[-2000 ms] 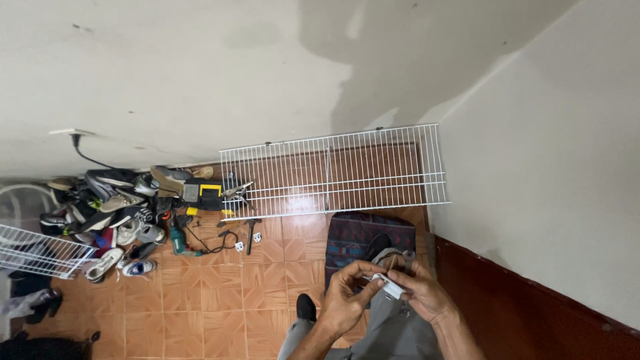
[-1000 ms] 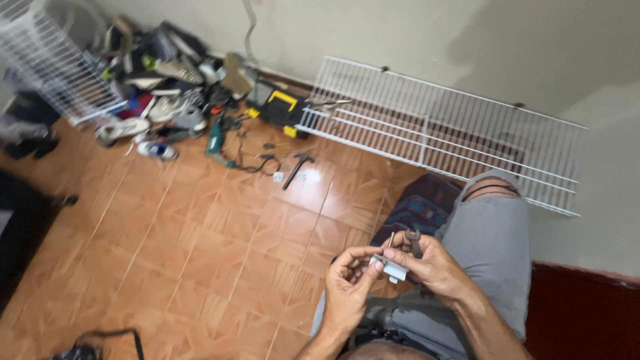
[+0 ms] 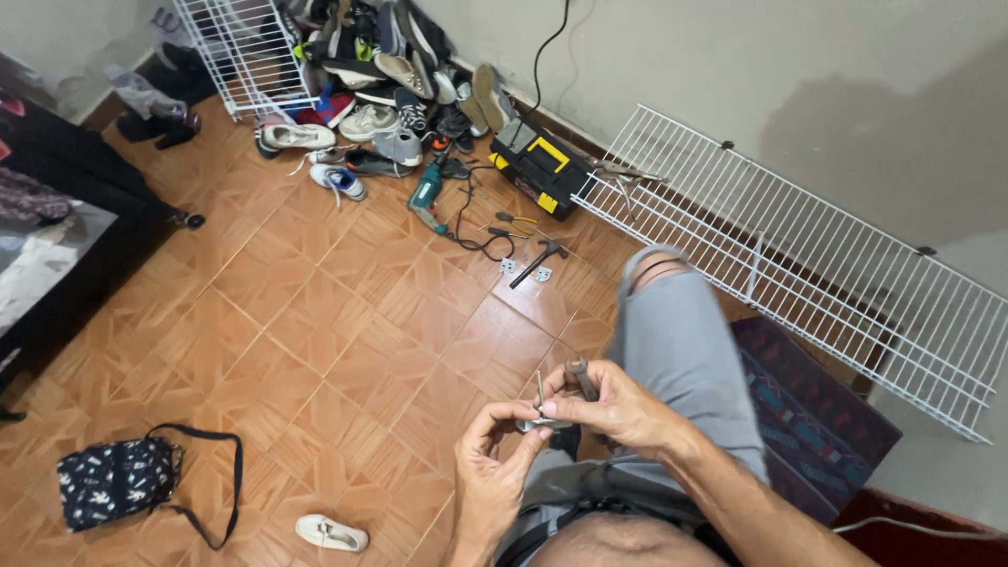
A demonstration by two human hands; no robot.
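Observation:
My left hand [image 3: 496,453] pinches a small white metal bracket [image 3: 543,424] between thumb and forefinger. A thin metal rod, perhaps a bolt [image 3: 540,387], stands up from the bracket. My right hand [image 3: 602,405] touches the bracket and the rod's base with its thumb, and an open-end wrench [image 3: 582,380] is held among its fingers. Beyond my hands, a claw hammer [image 3: 539,263] lies on the tiled floor between two small metal plates [image 3: 543,274]. Pliers with yellow handles [image 3: 516,219] and a green power drill [image 3: 427,194] lie farther off.
A white wire shelf [image 3: 787,228] leans along the wall at the right, beside a black and yellow toolbox [image 3: 542,167]. Shoes [image 3: 370,122] are piled near another wire rack [image 3: 244,59]. A patterned bag [image 3: 118,482] and a pale shoe [image 3: 331,533] lie at lower left.
The view has swung left, bringing the patterned bag and pale shoe into sight. The bracket stays between my hands, and the rod and wrench now show more plainly.

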